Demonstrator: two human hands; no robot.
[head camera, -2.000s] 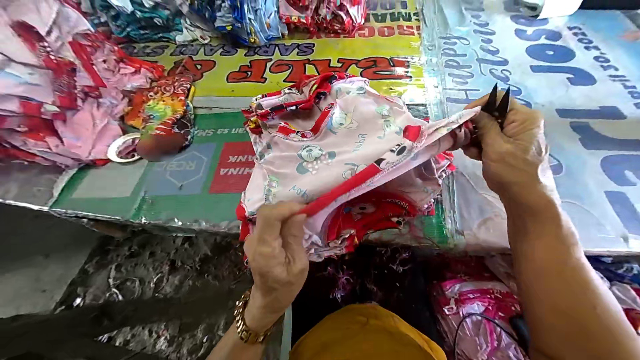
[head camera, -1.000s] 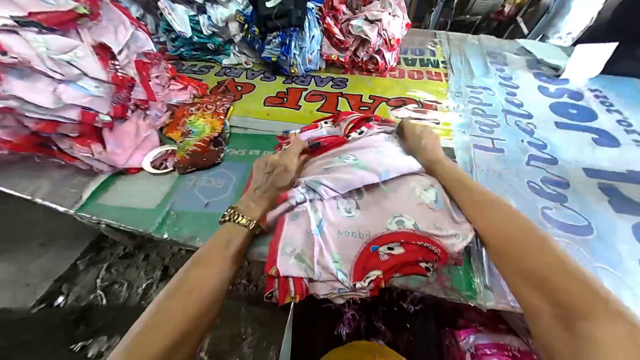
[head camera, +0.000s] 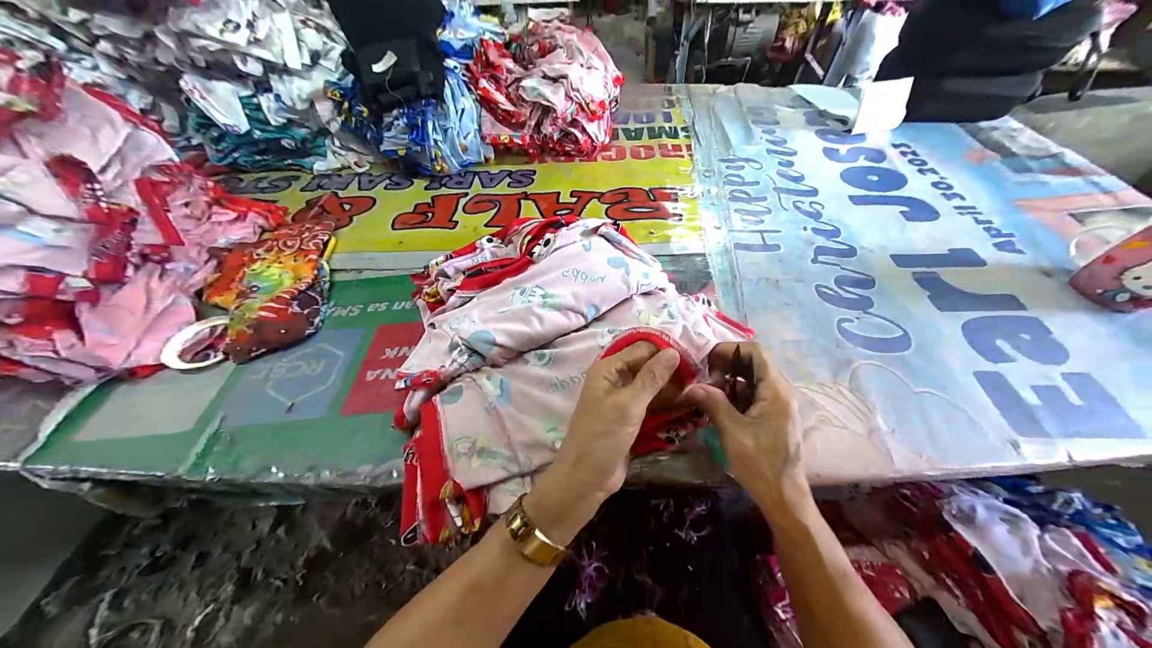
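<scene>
A stack of pale pink printed garments with red trim (head camera: 531, 351) lies at the front edge of the table. My left hand (head camera: 621, 405) pinches the red edging of the top garment between thumb and fingers. Beside it, my right hand (head camera: 751, 423) holds small dark thread snips (head camera: 740, 373) against the palm, its thumb and fingertips at the same red edge. The snips' points stick up past the fingers; whether their blades are open cannot be told. Part of the garment between both hands is hidden by the fingers.
On the left rise heaped pink and red garments (head camera: 135, 243), with a patterned cloth (head camera: 274, 288) and a white ring (head camera: 193, 344) beside them. More bundles (head camera: 549, 90) line the back. Banner sheeting (head camera: 900, 270) covers the table. Garments (head camera: 1017, 558) lie below its edge at right.
Both hands have come from the far side of the stack to the red edge at its near right. Two seconds ago the top garment was lifted between them; it now lies on the stack.
</scene>
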